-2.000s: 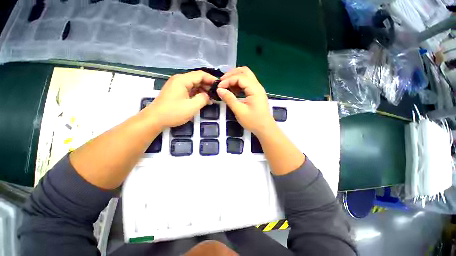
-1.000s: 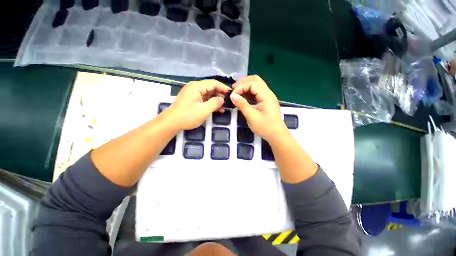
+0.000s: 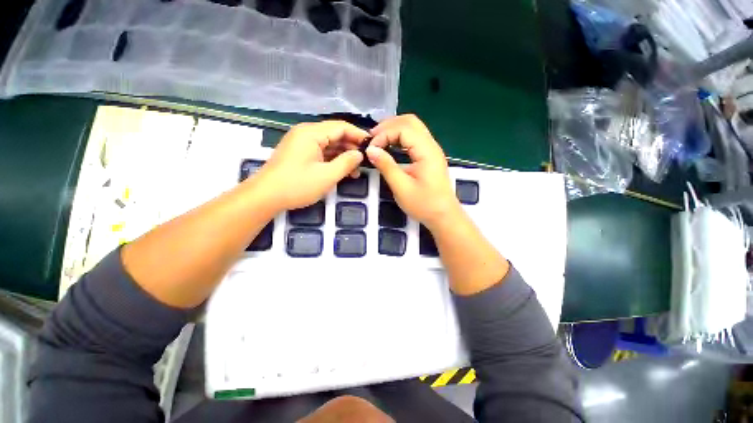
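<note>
My left hand (image 3: 310, 165) and my right hand (image 3: 413, 169) meet above the far edge of the white foam tray (image 3: 330, 322). Their fingertips pinch a small black part (image 3: 364, 149), mostly hidden between the fingers. Several small black housings (image 3: 350, 243) lie in rows in the tray, dark rounded rectangles with greyer centres. My hands and forearms cover some of them. One housing (image 3: 467, 192) lies to the right of my right wrist. A dark pile (image 3: 351, 121) shows just beyond my fingertips, partly hidden.
A clear blister tray (image 3: 239, 66) with black parts lies beyond, upper left, on the green mat (image 3: 471, 91). A cream-white board (image 3: 140, 182) is at left. Crumpled clear bags (image 3: 590, 140) lie at right, above a white stack (image 3: 710, 268). A small black piece is on the mat.
The whole view has shifted as the head moved. My hands stay together over the far tray edge, with slightly changed finger positions around the black part. The visible tray rows look the same.
</note>
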